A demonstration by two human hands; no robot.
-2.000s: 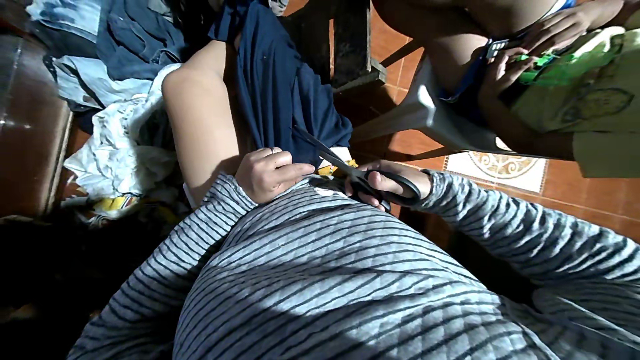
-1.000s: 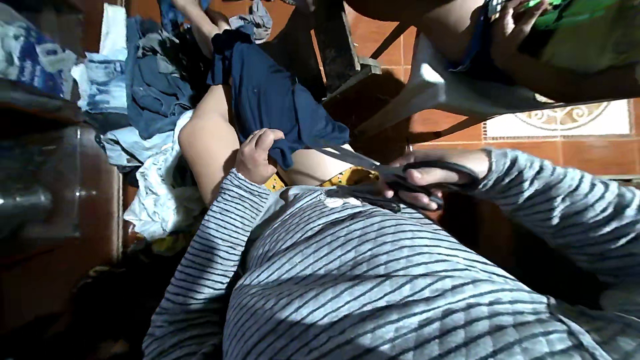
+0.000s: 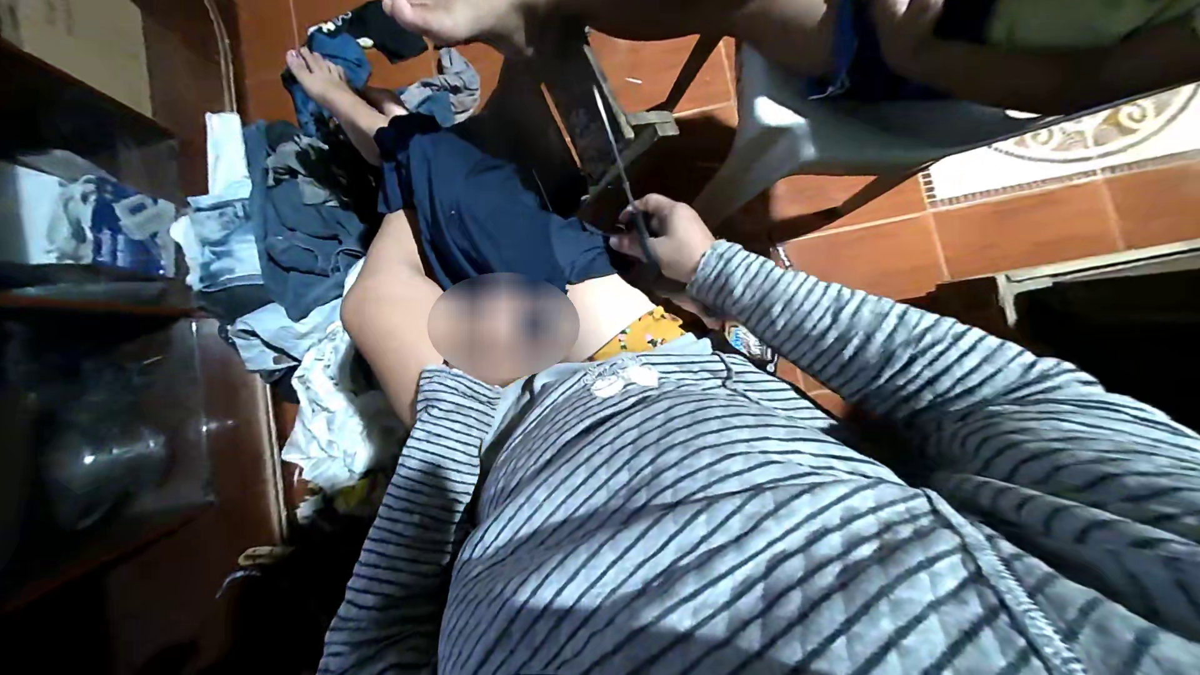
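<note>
Dark navy cloth lies across my lap and legs. My right hand grips a pair of scissors beside the cloth's right edge; the long blade points up and away from me. A blurred oval covers most of my left hand, which is at the near edge of the cloth, so its fingers and hold cannot be made out. Yellow printed fabric shows at my hip, below my right hand.
Clothes lie heaped on the tiled floor at left, beside a glass-fronted cabinet. More garments lie near my feet. A wooden frame stands ahead. At upper right another person's leg shows by a pale plastic chair.
The scissors pointed left across my lap, toward my left hand; now they point away from me. My right hand has moved up to the cloth's right edge. The view has shifted.
</note>
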